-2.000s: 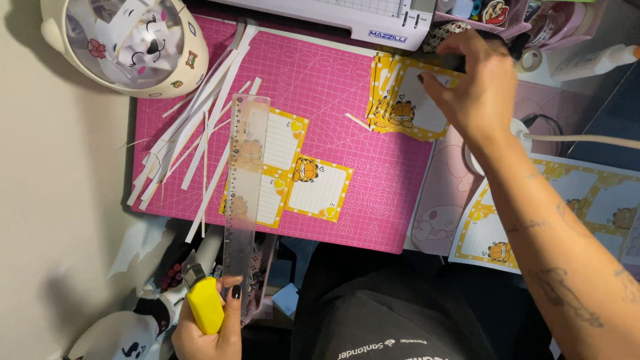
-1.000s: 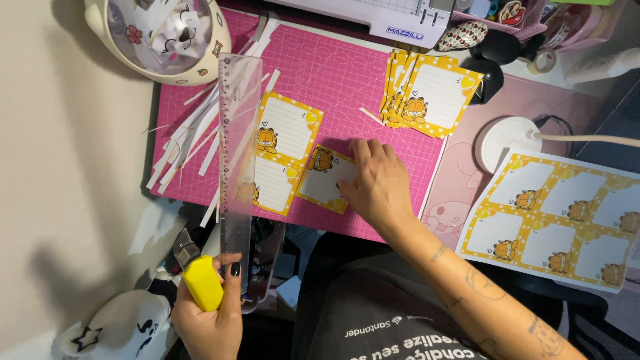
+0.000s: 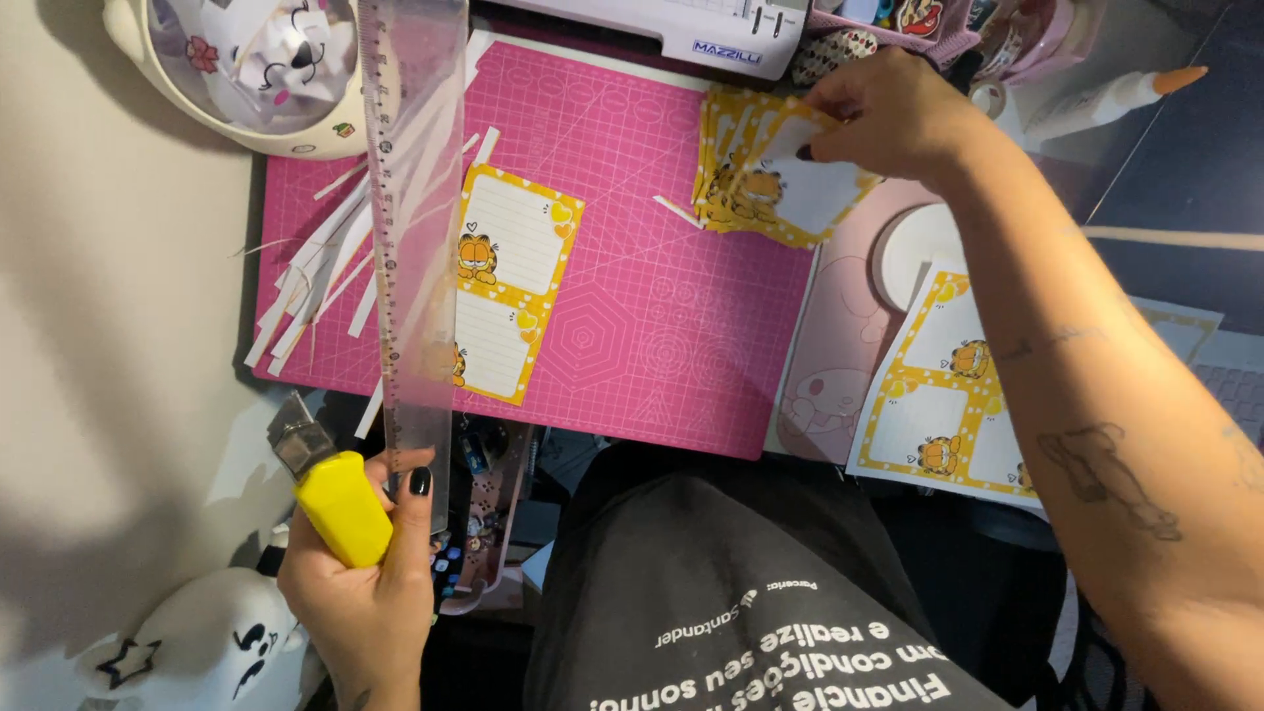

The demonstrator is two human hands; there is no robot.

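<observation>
My left hand (image 3: pixel 370 573) grips a yellow utility knife (image 3: pixel 346 509) together with the lower end of a clear plastic ruler (image 3: pixel 420 296), which stretches up over the mat's left part. Right of the ruler, a strip of two joined yellow-bordered note cards (image 3: pixel 518 232) with an orange cartoon cat lies on the pink cutting mat (image 3: pixel 652 326). At the mat's upper right, my right hand (image 3: pixel 874 118) pinches a card on a fanned pile of similar cards (image 3: pixel 755 173). Its fingertips are at the card's upper edge.
White paper offcuts (image 3: pixel 326 267) lie at the mat's left. An uncut card sheet (image 3: pixel 928 405) rests at the right, near a white round object (image 3: pixel 913 252) and a glue bottle (image 3: pixel 1106 104). A white paper trimmer (image 3: pixel 691 30) stands behind the mat; a cat-shaped container (image 3: pixel 267 69) stands upper left.
My right hand has moved from the single card beside the strip to the pile at the upper right. That single card no longer lies beside the strip.
</observation>
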